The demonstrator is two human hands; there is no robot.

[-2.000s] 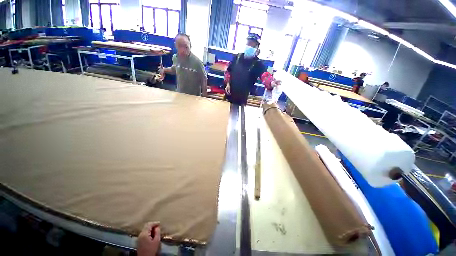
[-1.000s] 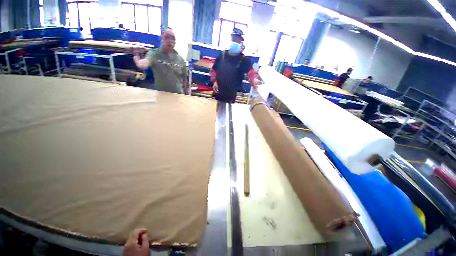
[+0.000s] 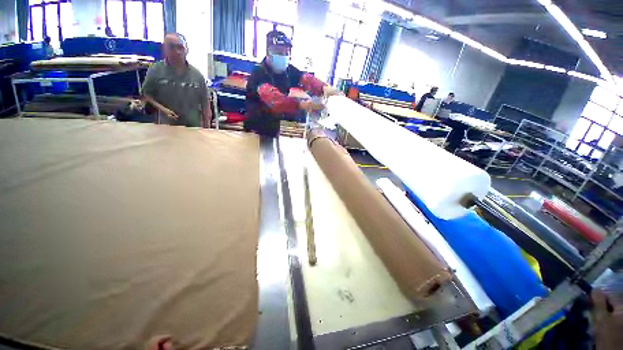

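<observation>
The tan fabric lay covers the left of the table, with soft wrinkles. Only a small reddish bit of my left hand shows at the fabric's near edge, cut off by the frame. A blurred, skin-toned part of my right hand shows at the far right edge, beside the light metal frame; its fingers are unclear. The white fabric roll is raised at the right, its dark core end towards me. The tan fabric roll lies below and left of it.
A metal strip and a thin wooden stick lie between the lay and tan roll. A masked person reaches to the white roll's far end. Another person stands across the table. Blue-wrapped material lies beyond the table end.
The view has swung right, so the lay, rolls and people sit further left. My left hand has dropped mostly out of frame; my right has appeared. The masked person's arms are now raised to the white roll.
</observation>
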